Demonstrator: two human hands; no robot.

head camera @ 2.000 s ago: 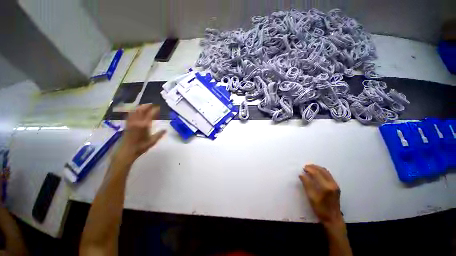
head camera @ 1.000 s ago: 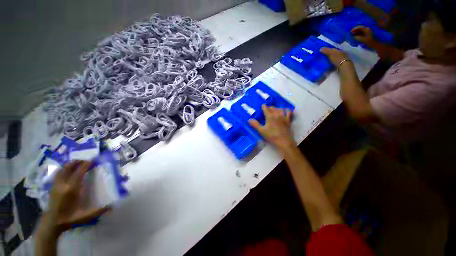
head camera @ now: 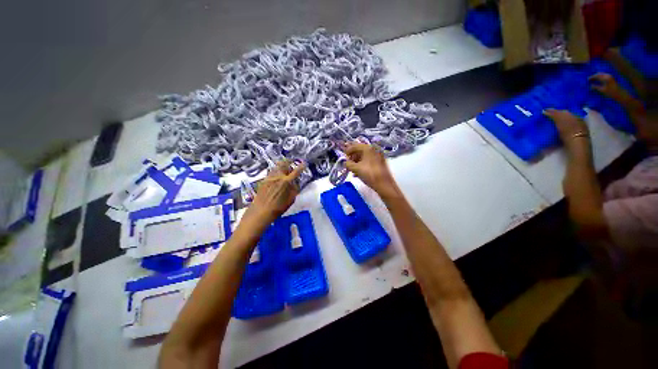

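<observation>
A large heap of coiled white cables (head camera: 288, 94) lies against the wall. My left hand (head camera: 274, 189) is at the heap's front edge, fingers on or near coils; its grip cannot be told. My right hand (head camera: 366, 164) is at the front edge too, its fingers closed on a coiled cable (head camera: 338, 170). Three blue insert trays stand in front of my hands: one (head camera: 356, 222) apart at right, one (head camera: 303, 258) in the middle and one (head camera: 258, 288) partly behind my left forearm. Each holds a white charger piece (head camera: 346, 205) at its far end.
Flat white-blue retail boxes (head camera: 180, 227) lie fanned out at left. A packed box (head camera: 52, 328) is at the lower left edge. A dark flat rectangle (head camera: 107, 144) lies by the wall. At right, another person's hands (head camera: 566, 124) touch blue trays (head camera: 519, 126), near a brown carton (head camera: 514, 32).
The blue trays now stand in front of the heap, nearer the boxes. My right hand has left the trays and my left hand the boxes; both are at the cables. The view has shifted.
</observation>
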